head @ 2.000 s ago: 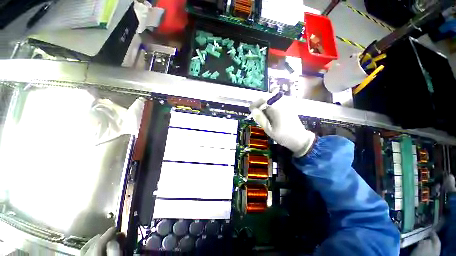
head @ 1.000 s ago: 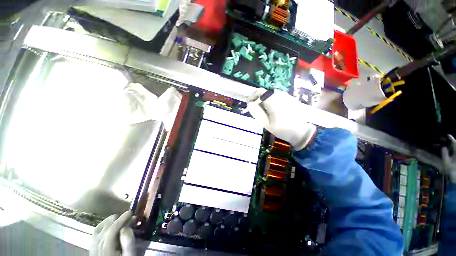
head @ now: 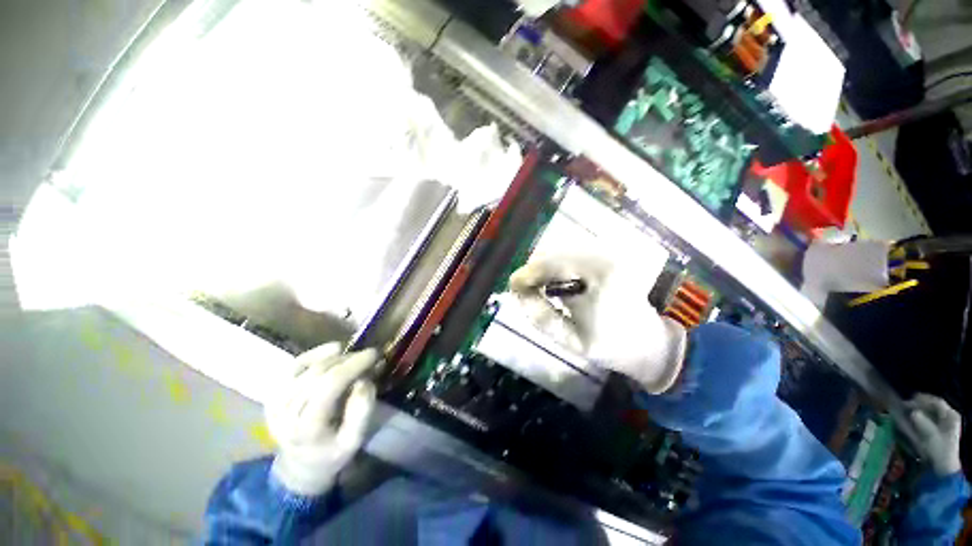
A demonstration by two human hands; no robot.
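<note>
The circuit board [head: 549, 368] lies in its carrier, tilted in view, with large silver-white rectangles and orange-copper inductors [head: 687, 302]. My right hand [head: 608, 309], in a white glove, is over the white rectangles and holds a slim dark marker pen [head: 565, 287] between its fingers. The hand hides part of the board and inductors. My left hand [head: 325, 411], gloved in white, rests with bent fingers at the near left corner of the carrier, by its reddish-brown end bar [head: 469, 272]. Whether it grips the carrier is not clear.
A crumpled white cloth [head: 485, 160] lies left of the board on a glaring bright surface. Behind the metal rail [head: 661, 199] are a tray of teal-green parts [head: 693, 133] and a red bin [head: 826, 187]. Another person's gloved hand [head: 935, 432] is at far right by a neighbouring board.
The view has turned and shifted, so the line now runs steeply down to the right. My right hand has moved from the board's far edge to over the white rectangles. My left hand stays at the near corner.
</note>
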